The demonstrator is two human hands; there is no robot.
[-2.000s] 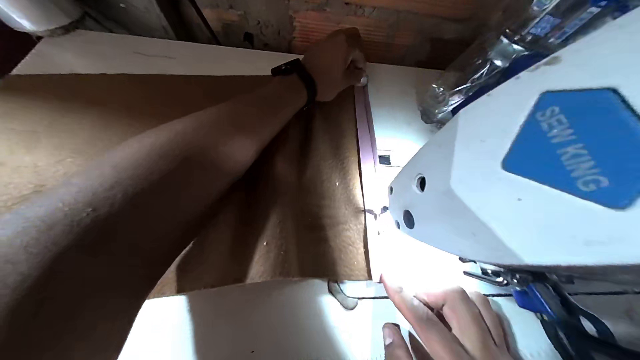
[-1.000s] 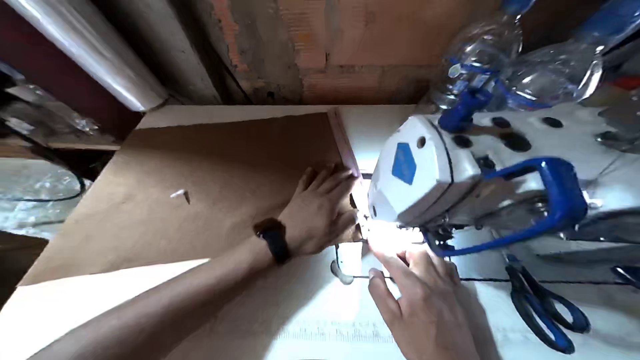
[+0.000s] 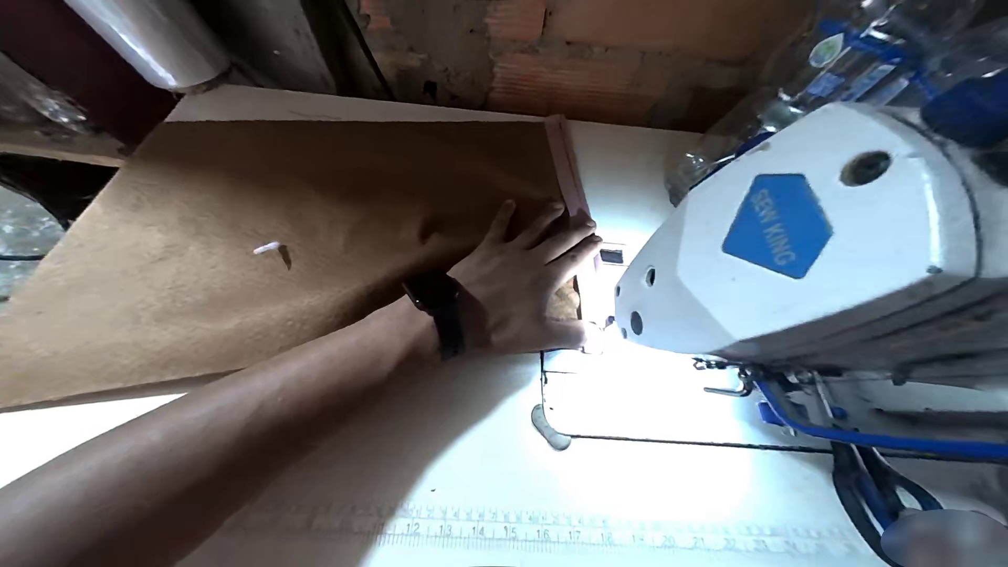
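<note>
My left hand (image 3: 524,287) lies palm down with spread fingers on a large brown fabric piece (image 3: 315,197). Its fingertips reach over a pinkish strip (image 3: 565,165) along the fabric's right edge, and its thumb is close to the lit needle area of a white sewing machine (image 3: 709,260). A dark watch is on that wrist. At the lower right corner, a blurred part of my right hand (image 3: 945,539) shows over the handles of dark scissors (image 3: 854,488); whether it grips them is unclear. The needle itself is hidden by glare.
A small white piece (image 3: 268,247) lies on the fabric. Ruler markings (image 3: 504,531) run along the near part of the white table (image 3: 378,472). Clear plastic bottles (image 3: 850,71) stand behind the machine. A brick wall (image 3: 583,63) borders the table's back, with a wrapped roll (image 3: 157,39) at back left.
My right hand has moved from beside the needle area to the scissors at lower right. My left hand, at the strip's far end two seconds ago, now lies nearer the needle area. The view has shifted.
</note>
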